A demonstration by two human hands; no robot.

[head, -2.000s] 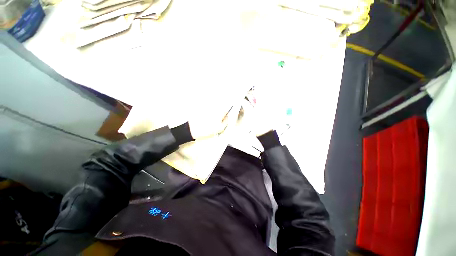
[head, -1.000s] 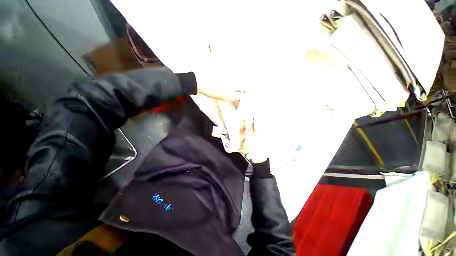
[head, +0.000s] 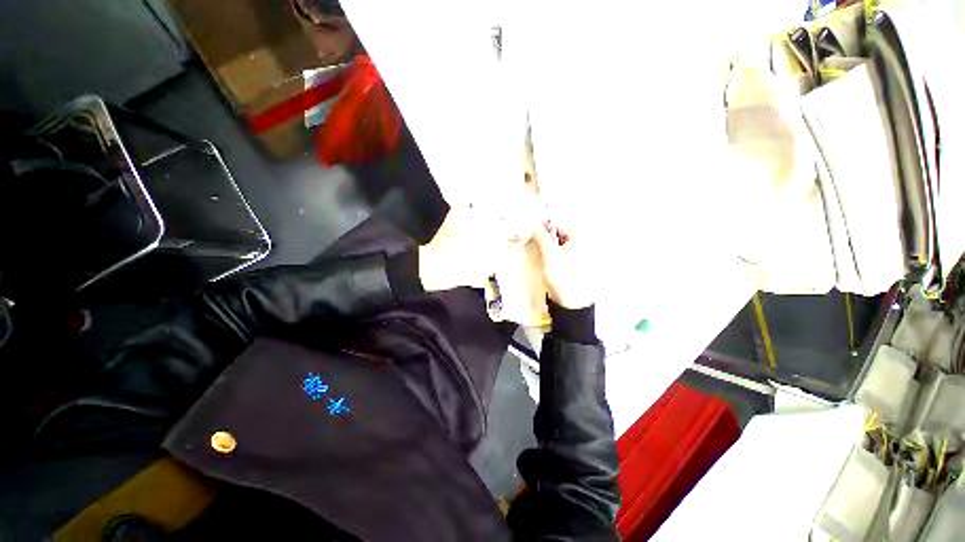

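My left hand (head: pixel 457 250) reaches in from the left, bare below a black cuff, and is very overexposed. My right hand (head: pixel 564 267) is beside it, its fingers curled near a small dark and reddish spot. Both hands are at a pale bag body (head: pixel 515 291) at the table's near edge, above my dark apron. A small dark round dot shows just above the hands. The bag's outline melts into the white table (head: pixel 635 127). The glare hides most fingertips and whether a tool is held.
Stacked bag bodies (head: pixel 862 159) stand on the table at right. A small green piece (head: pixel 642 326) lies near its edge. A cardboard box (head: pixel 243 53) and red bag (head: pixel 363 114) are at upper left, a metal frame (head: pixel 212 212) at left, a red ribbed surface (head: pixel 677 450) and racked bags (head: pixel 894 434) at lower right.
The view has swung, bringing the cardboard box and metal frame into sight at left and racked bags at right. Both hands stay together at the bag body.
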